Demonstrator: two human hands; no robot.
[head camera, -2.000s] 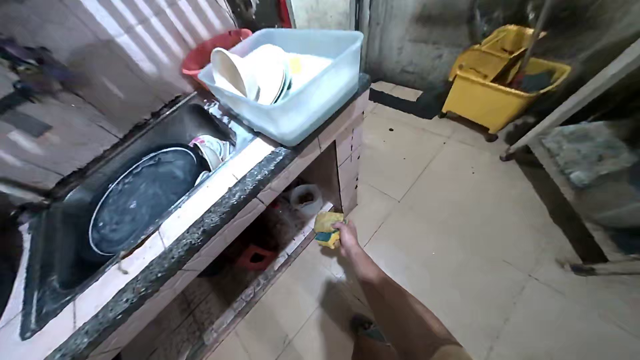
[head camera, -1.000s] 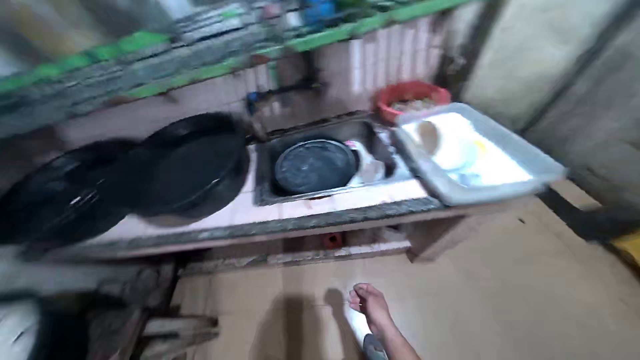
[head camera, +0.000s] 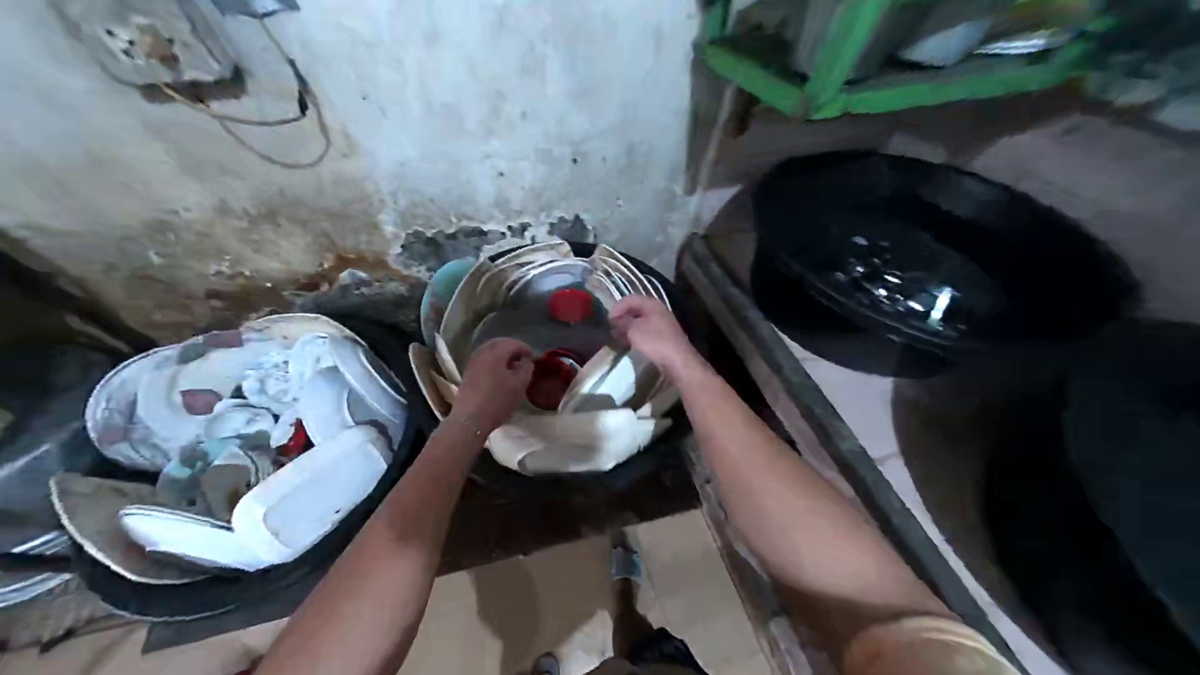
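Note:
A round black basin (head camera: 689, 427) in the middle holds several white plates and dishes (head camera: 572, 441) stood around its inside wall. Two red cups or bowls, one (head camera: 570, 305) towards the back and one (head camera: 551, 380) nearer, sit among them. My left hand (head camera: 499, 367) is over the basin's left side, its fingers curled beside the nearer red one; whether it grips anything cannot be told. My right hand (head camera: 645, 328) is at the right side, against the row of upright plates (head camera: 623, 277). Its fingertips are partly hidden, so a grip is unclear.
At left, another dark basin (head camera: 398, 469) is heaped with white plates, bowls and trays. On the right a large black basin (head camera: 1022, 225) stands on the tiled counter, behind its raised edge (head camera: 825, 422). A green wooden shelf (head camera: 900, 98) hangs above; a cable (head camera: 319, 122) dangles on the wall.
The view has swung far, from the sink and counter to the dish-filled basins. Both hands are now in view over the middle basin. The yellow sponge seen two seconds ago in one hand is out of sight.

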